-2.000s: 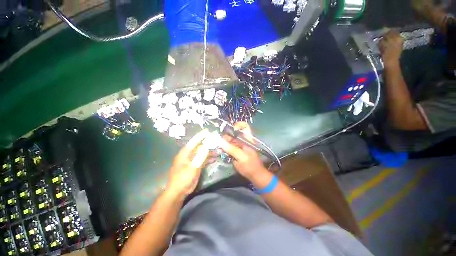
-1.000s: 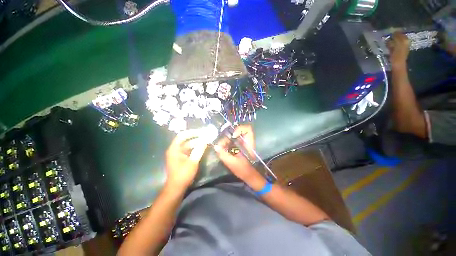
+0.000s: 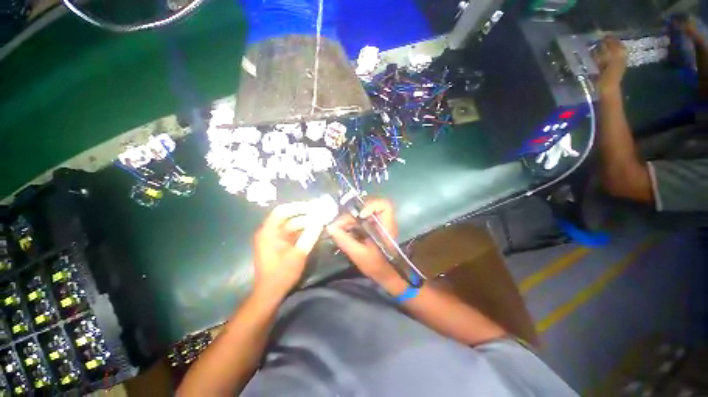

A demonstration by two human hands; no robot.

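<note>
My left hand (image 3: 281,246) holds a small white housing (image 3: 322,208) at its fingertips; the bright light blurs its details. My right hand (image 3: 366,236) grips a slim soldering iron (image 3: 359,208), its tip pointing up and left beside the housing and its cable running back over the wrist. A pile of white housings (image 3: 268,155) lies just beyond my hands. A heap of red, blue and black lead wires (image 3: 380,147) lies to its right. Two finished assemblies (image 3: 155,174), white parts wired to small boards, lie at the left.
A grey duct (image 3: 299,81) with a blue sleeve hangs over the pile. A black parts tray (image 3: 116,310) is at lower left. The soldering station (image 3: 555,128) with red digits stands right, its pale cord looping. Another person's arm (image 3: 621,147) is at upper right. A green reel is cut off above.
The right hand and iron have turned slightly, with the cable now lying straighter along the wrist. Both hands stay together around the housing. The whole view has shifted a little.
</note>
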